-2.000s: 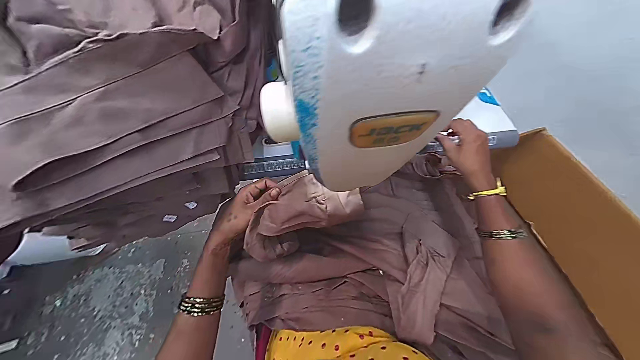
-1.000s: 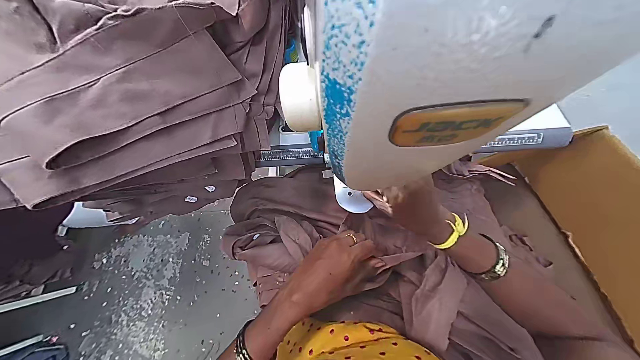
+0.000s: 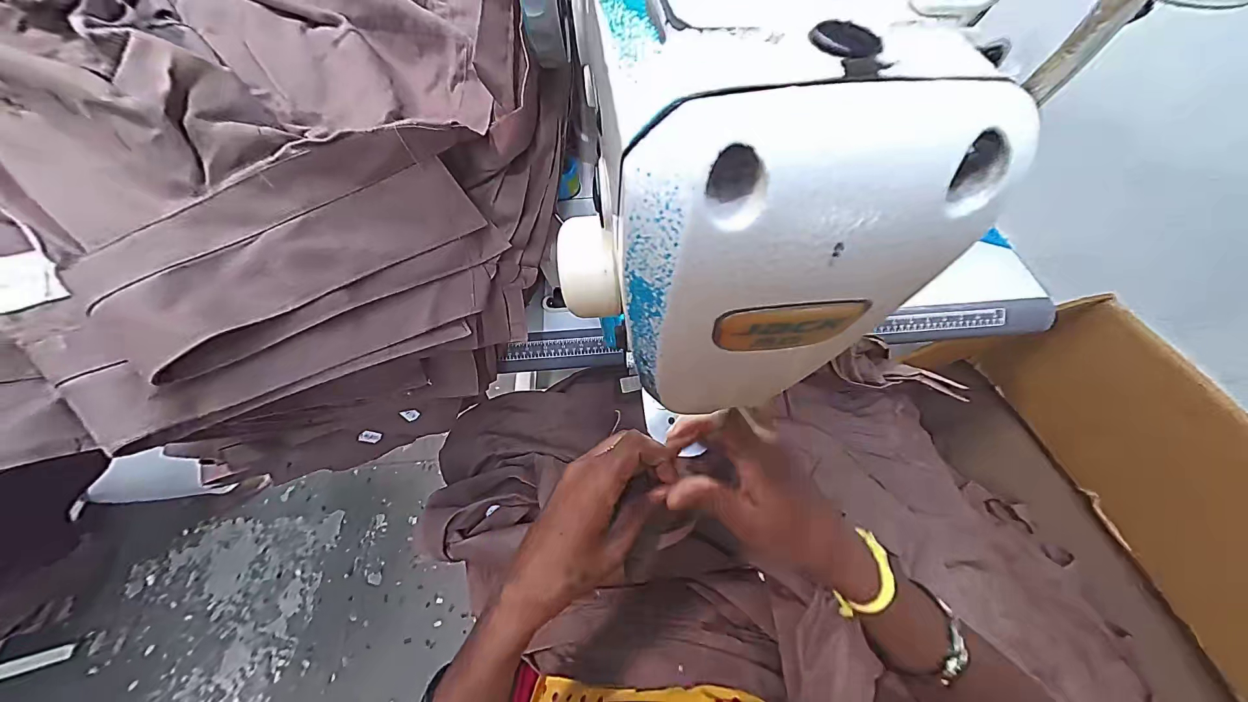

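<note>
A white industrial sewing machine head (image 3: 829, 224) with a Jack badge stands over brown cloth (image 3: 877, 468) that spreads across the front. Just below the machine's front end, my left hand (image 3: 595, 507) and my right hand (image 3: 756, 497) meet at the fingertips. Fingers of both are bent together over the cloth; what lies between them is too small and blurred to tell. A yellow band circles my right wrist. The needle area is hidden behind the machine head and my right hand.
A tall pile of folded brown cloth pieces (image 3: 292, 263) stands at the left. Cardboard (image 3: 1131, 429) rises along the right. The machine bed's edge with a printed ruler (image 3: 946, 320) runs behind the head. The grey floor (image 3: 253, 585) at lower left bears scraps.
Two seconds ago my hands were apart, the left holding up a cloth fold and the right at the machine bed. Now they are together below the machine head. The view has shifted.
</note>
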